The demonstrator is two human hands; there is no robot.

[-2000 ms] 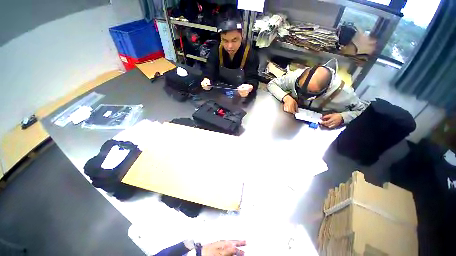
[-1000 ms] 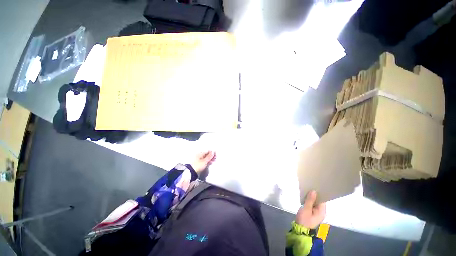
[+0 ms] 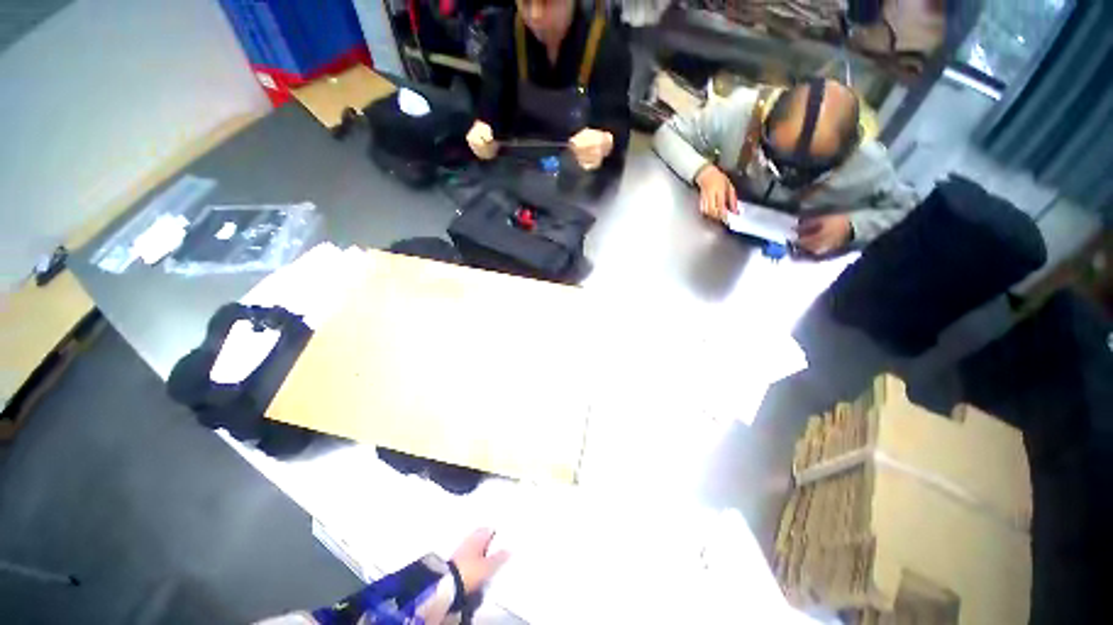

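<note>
My left hand (image 3: 479,562) is at the bottom centre, over glare-washed white paper (image 3: 354,513). Glare hides its fingertips, so I cannot tell whether it holds anything. My right hand is out of the picture. A large flat tan kraft envelope (image 3: 415,372) lies beyond my left hand; its right part is washed out. Black fabric pieces (image 3: 214,397) with a white paper slip (image 3: 244,352) on top lie at its left edge, and more black fabric shows under its near edge.
A strapped cardboard bundle (image 3: 946,488) stands at the right, near a bulky black bundle (image 3: 934,269). Clear plastic bags (image 3: 244,238) lie left. A black bag (image 3: 525,232) lies beyond the envelope. Two people sit across the table. A blue crate (image 3: 299,37) stands at the back left.
The view has lifted back toward the people. My right hand, which held a grey-tan flat piece, has left the picture with it. My left hand remains near the bottom.
</note>
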